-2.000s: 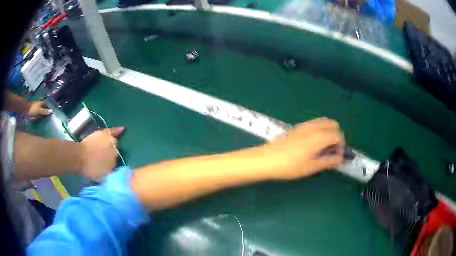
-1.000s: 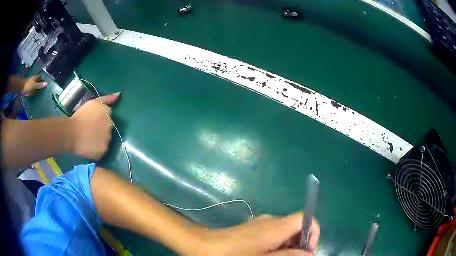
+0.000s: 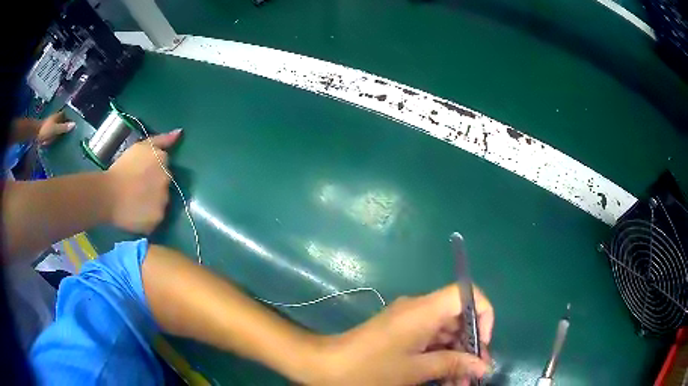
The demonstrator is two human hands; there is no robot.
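My left hand (image 3: 422, 335) comes from the blue sleeve at lower left and grips a slim grey flat tool, perhaps tweezers (image 3: 462, 275), its rounded end pointing up. The fingers hide its lower part; I cannot tell whether they hold a small part. A thin pale solder wire (image 3: 313, 301) curls over the green bench and ends at the back of this hand. A second slim metal tool (image 3: 559, 343) points up at the bottom edge, right of the hand; its lower end is cut off. My right hand is not in the picture.
Another person's hand (image 3: 142, 188) is at the solder reel (image 3: 111, 139) on the left. A further hand (image 3: 54, 129) lies beyond, near a black fixture (image 3: 94, 60). A round-grilled fan (image 3: 649, 268) and red bin edge (image 3: 674, 362) stand right. A chipped white rail (image 3: 407, 109) crosses behind.
My left hand has come back from the rail beside the fan to the near bench, now with the slim tool. The second tool has come into view. The view has tipped down.
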